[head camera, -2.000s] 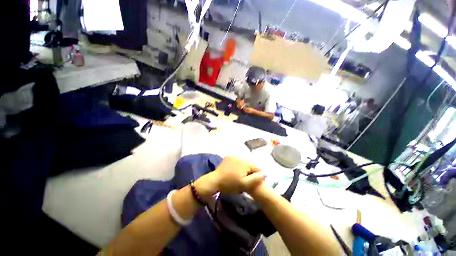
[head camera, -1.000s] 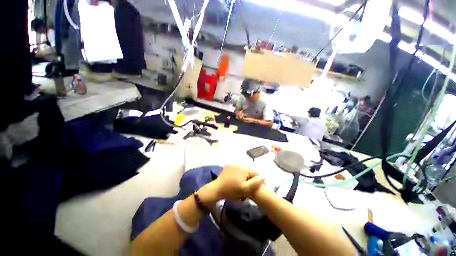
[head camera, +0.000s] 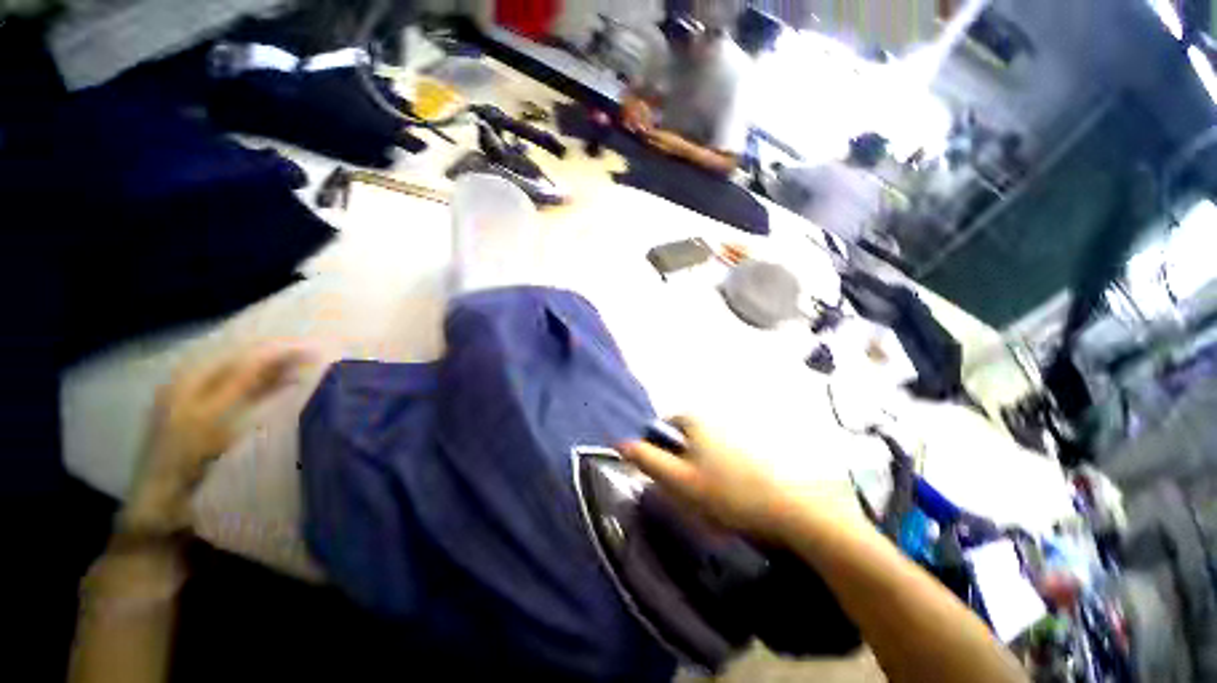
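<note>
The navy garment (head camera: 494, 440) lies wrinkled over the narrow pale board (head camera: 494, 230), whose rounded end shows beyond it. My right hand (head camera: 707, 474) is shut on the handle of the steam iron (head camera: 634, 547). The iron's silver-edged sole is at the garment's right side, its tip pointing away from me. Whether it presses on the cloth I cannot tell. My left hand (head camera: 220, 407) is blurred, off the garment to its left, fingers apart and empty.
Dark cloth (head camera: 160, 214) is heaped at left. A small block (head camera: 681, 256) and a grey disc (head camera: 763, 292) lie beyond the garment. A second iron (head camera: 507, 167) stands at the far side. A person (head camera: 694, 94) works opposite. Blue items (head camera: 921, 527) lie at right.
My left hand has left the iron, where both hands were together, and moved left. The iron has shifted right, uncovering more of the garment. The view has tilted down.
</note>
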